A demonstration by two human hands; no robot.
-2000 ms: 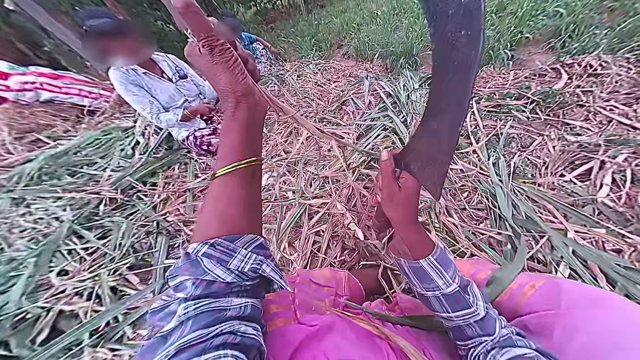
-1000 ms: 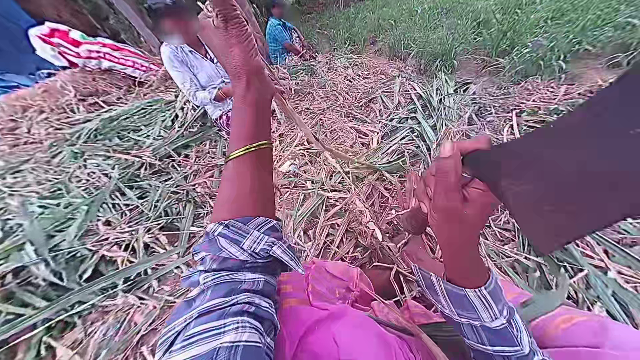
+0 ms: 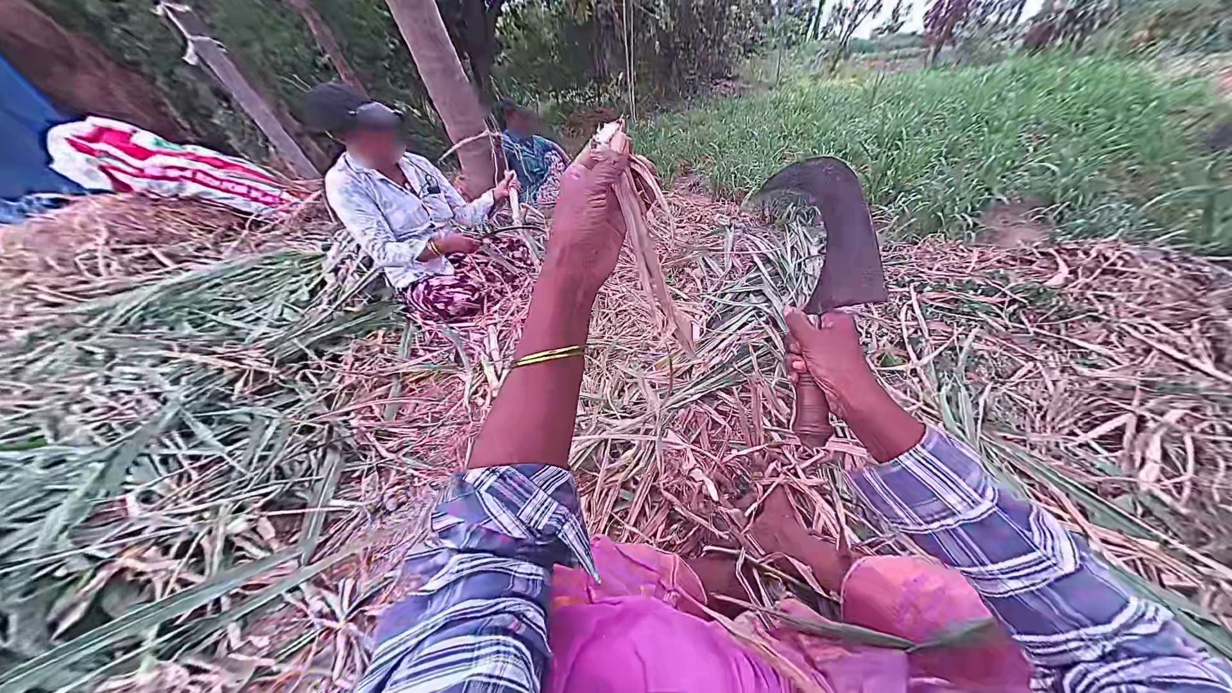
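My left hand (image 3: 589, 217) is raised at the upper middle, its fingers closed around a pale stalk (image 3: 608, 137) whose top sticks out above the fist. Dry leaves (image 3: 647, 250) hang down from it on the right side. My right hand (image 3: 830, 354) grips the handle (image 3: 811, 409) of a billhook with a broad dark curved blade (image 3: 849, 236). The blade stands upright, its hooked tip pointing left, apart from the stalk. Beneath both hands, cut green and dry leaves (image 3: 674, 433) cover the ground.
A person (image 3: 385, 217) sits at the upper left holding a stalk; another person (image 3: 529, 159) sits farther back. Tree trunks (image 3: 443, 87), a red and white sack or cloth (image 3: 173, 164) and a blue sheet (image 3: 24, 135) lie behind. Tall green grass (image 3: 1039, 135) grows at the upper right.
My right hand has swung the billhook from pointing out to the right to upright. The strip of leaf that stretched between my hands now hangs from my left hand. The view has tilted up.
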